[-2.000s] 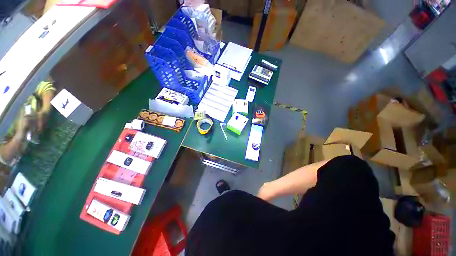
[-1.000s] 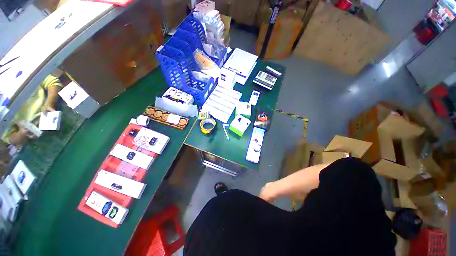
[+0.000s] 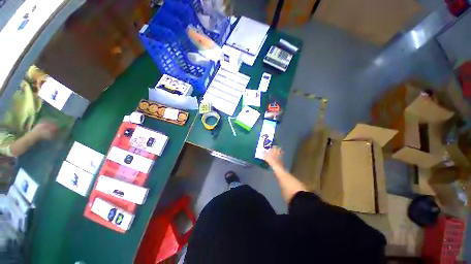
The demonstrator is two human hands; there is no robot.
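Note:
My right hand (image 3: 273, 155), small and slightly blurred, reaches over the lower end of a long white box (image 3: 266, 135) with a dark watch picture, near the bench corner. Its fingers look spread and the box lies flat. I cannot tell whether they touch. My left hand is not in view. Just left of the box are a green-and-white box (image 3: 247, 118), a yellow tape roll (image 3: 210, 127) and printed sheets (image 3: 226, 92).
A red tray (image 3: 122, 174) on the green bench (image 3: 112, 103) bears several white boxes. Blue file bins (image 3: 168, 50) stand behind. Another person's hand (image 3: 46, 131) is across the bench at left. Open cartons (image 3: 356, 172) and a red stool (image 3: 168, 232) stand on the floor.
My right arm has stretched forward from beside my body to the long white box. Two white boxes now lie on the bench left of the red tray, near the other person. The view has shifted.

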